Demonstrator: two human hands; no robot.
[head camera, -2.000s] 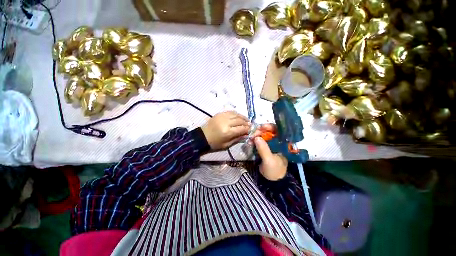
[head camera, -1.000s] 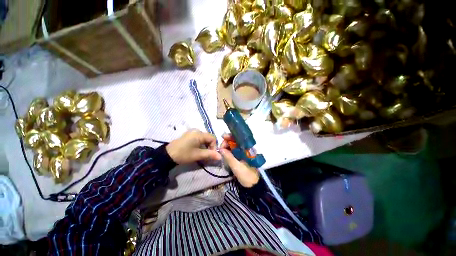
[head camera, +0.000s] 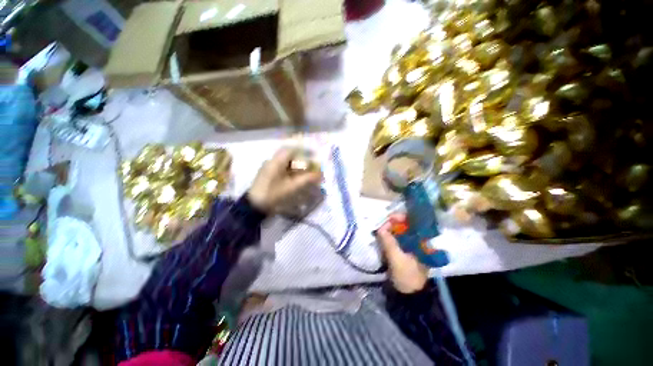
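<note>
My left hand is blurred and raised over the middle of the table. It holds a gold ornament, mostly hidden by the fingers. My right hand grips the dark teal glue gun near its orange trigger. The gun's nozzle points away from me, towards the grey-white ring, and is hard to make out. A whitish glue stick trails from the gun's back. A narrow patterned strip lies between my two hands.
A pile of gold ornaments fills the right side, and a gold cluster lies left. An open cardboard box stands at the back. A black cord curves below the strip. A white plastic bag lies left.
My left hand has left my right hand, moved away from me and taken a gold ornament. One of the two separate ornaments near the box is gone from its place. The view has shifted.
</note>
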